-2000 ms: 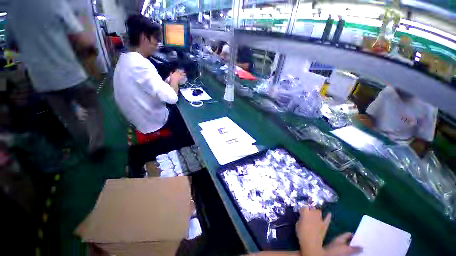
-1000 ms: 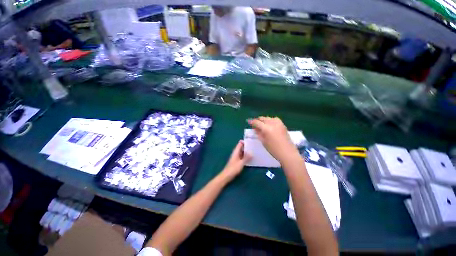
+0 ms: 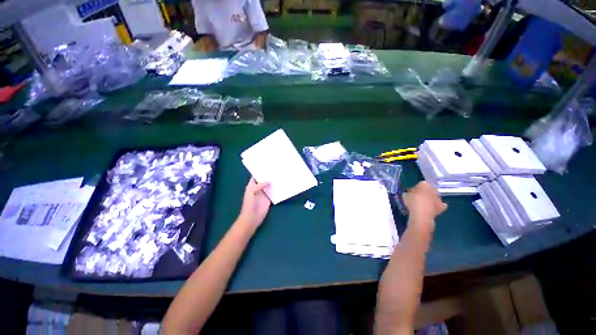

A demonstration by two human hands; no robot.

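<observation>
My left hand point(image 3: 256, 201) grips the lower edge of a white card insert point(image 3: 280, 167), held tilted above the bench between the tray and the blanks. My right hand point(image 3: 423, 199) is at the right, between the card blanks and the finished inserts, by the clear bags; its fingers are blurred and I cannot tell if they hold anything. The flat card blanks point(image 3: 363, 216) lie in a low stack between my forearms. A tiny white piece point(image 3: 309, 205) lies below the insert. Clear bags point(image 3: 327, 153) with small white pieces lie behind the blanks.
The black tray point(image 3: 204, 226) of small bagged parts is at the left, beside printed sheets point(image 3: 39, 216). Finished inserts point(image 3: 457, 157) stand in piles at the right, near yellow-handled cutters point(image 3: 398, 155). A person point(image 3: 230, 23) is across the bench. Cartons point(image 3: 487, 304) are below.
The view has turned from the line on the left towards the right. My right hand was at the tray, then on the insert, and is now away to the right. My left hand still holds the insert.
</observation>
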